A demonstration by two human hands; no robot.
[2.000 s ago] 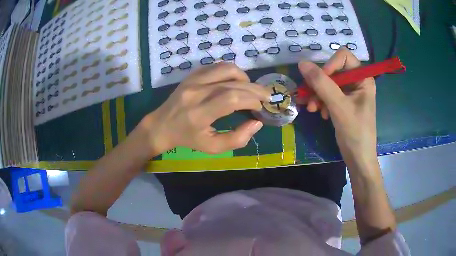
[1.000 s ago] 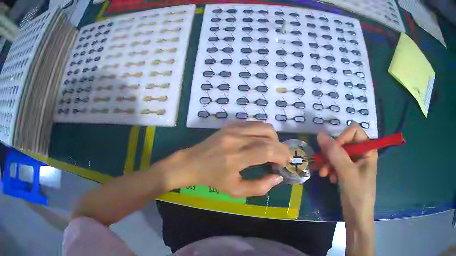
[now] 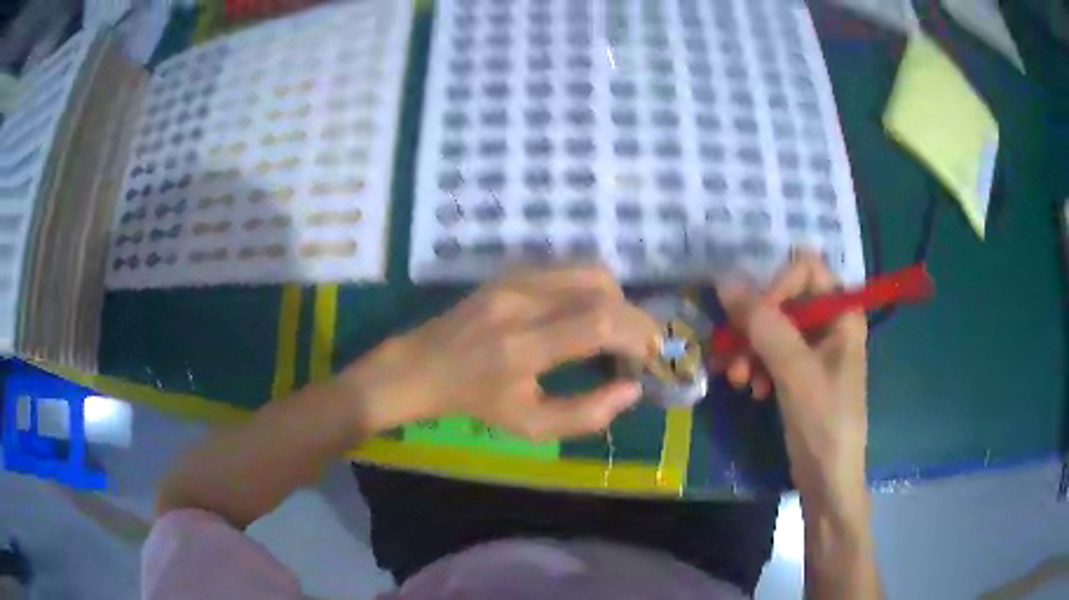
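The round silver fixture (image 3: 692, 387) lies on the green mat near the front edge, with a brass-coloured centre. A small pale part (image 3: 674, 348) sits in that centre. My left hand (image 3: 516, 352) is at the fixture's left side, its fingertips at the rim and near the part; blur hides whether they grip the fixture or the part. My right hand (image 3: 797, 328) holds the red test probe (image 3: 862, 301) between thumb and fingers, its front end pointing left at the fixture's right side. The probe's tip is too blurred to make out.
A large white parts tray (image 3: 424, 223) with rows of dark parts lies behind the fixture. A second tray (image 3: 378, 152) with dark and tan parts is at left, beside stacked trays (image 3: 76, 199). A yellow sheet (image 3: 944, 123) lies at right. A green label (image 3: 481, 438) is at the front edge.
The view has shifted and blurred since the earlier frames. Both hands stay at the fixture, with the red probe still in my right hand. No clear change of hold shows.
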